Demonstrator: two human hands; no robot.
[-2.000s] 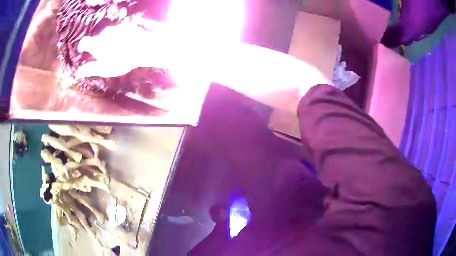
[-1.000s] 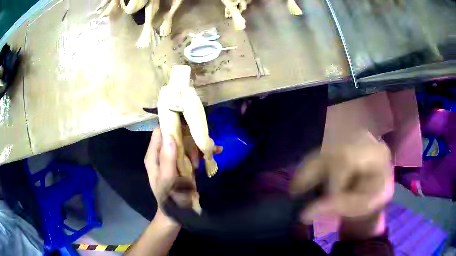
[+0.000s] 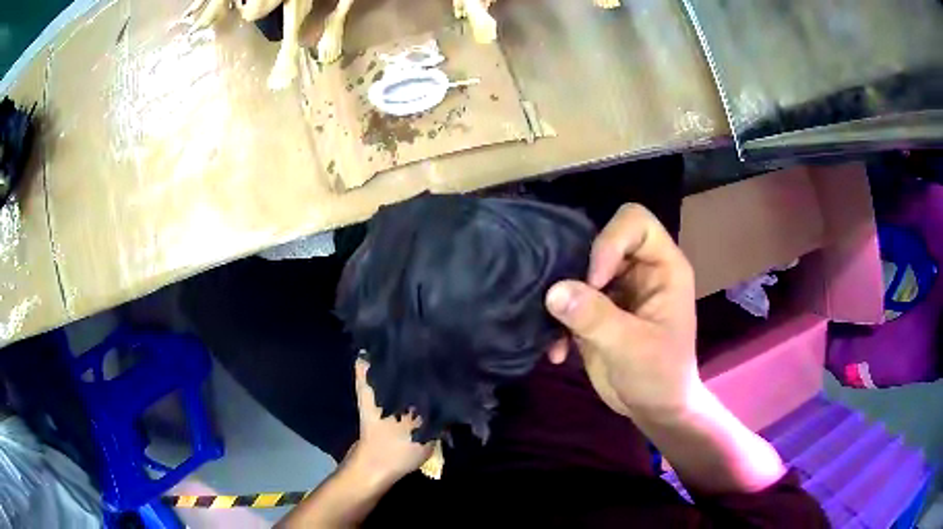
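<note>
A black cloth garment [image 3: 455,284] with a ragged edge is spread over the figure lower body, below the table's front edge. Only a cream foot [image 3: 433,461] shows under the cloth. My left hand [image 3: 388,429] is under the garment's lower left side; its fingers are mostly hidden, and it holds the covered legs. My right hand [image 3: 631,310] pinches the garment's right edge between thumb and fingers. The white glue dish [image 3: 408,91] lies on the stained cardboard mat [image 3: 476,129], with a thin pale stick [image 3: 465,82] at its right.
Cream leg parts [image 3: 295,41] lie at the table's far side. A dark bundle [image 3: 14,145] is at the far left. A blue stool [image 3: 150,403] stands lower left. An open carton [image 3: 760,232] and a purple ribbed crate [image 3: 848,465] are at the right.
The view turned from the bright area at the right to the bench. The black garment, blurred low in front, now covers the bare cream legs. My right hand moved left and up to the garment's edge.
</note>
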